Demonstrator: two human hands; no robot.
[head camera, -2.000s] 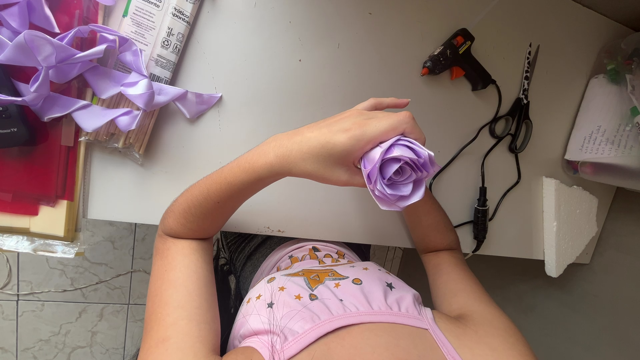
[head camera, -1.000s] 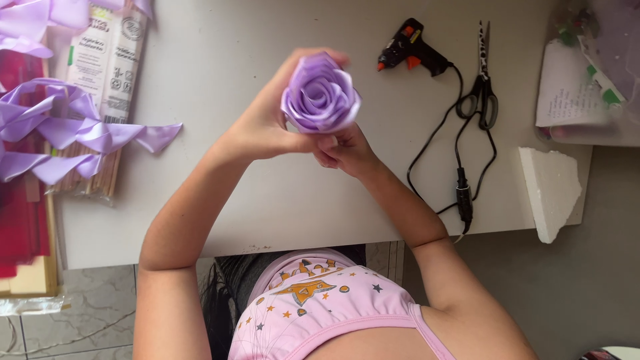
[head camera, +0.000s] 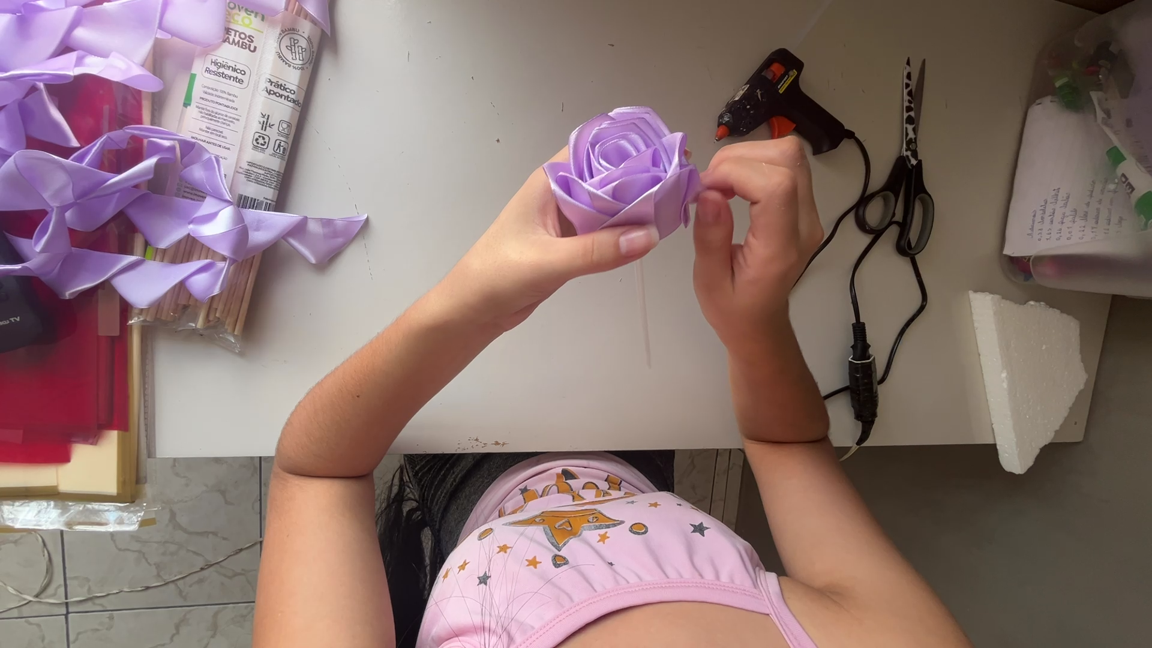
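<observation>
A lilac satin ribbon rose (head camera: 625, 166) faces up near the middle of the head view. My left hand (head camera: 540, 234) holds it from the left and below, with the thumb across its lower petals. At the rose's right edge, my right hand (head camera: 756, 216) pinches an outer petal between thumb and bent index finger. A thin pale strand hangs below the flower. The underside of the rose and most of my left fingers are hidden.
Beyond my right hand lie a hot glue gun (head camera: 765, 99), its black cord and scissors (head camera: 904, 180). A styrofoam piece (head camera: 1026, 378) overhangs the table edge, near a plastic container (head camera: 1080, 225). Lilac ribbons (head camera: 171, 202) cover packaged bamboo sticks (head camera: 252, 99) at left.
Both hands were together around the rose one second ago. My right hand now shows apart on its right side, gripping the petal edge. The flower shows more from the side.
</observation>
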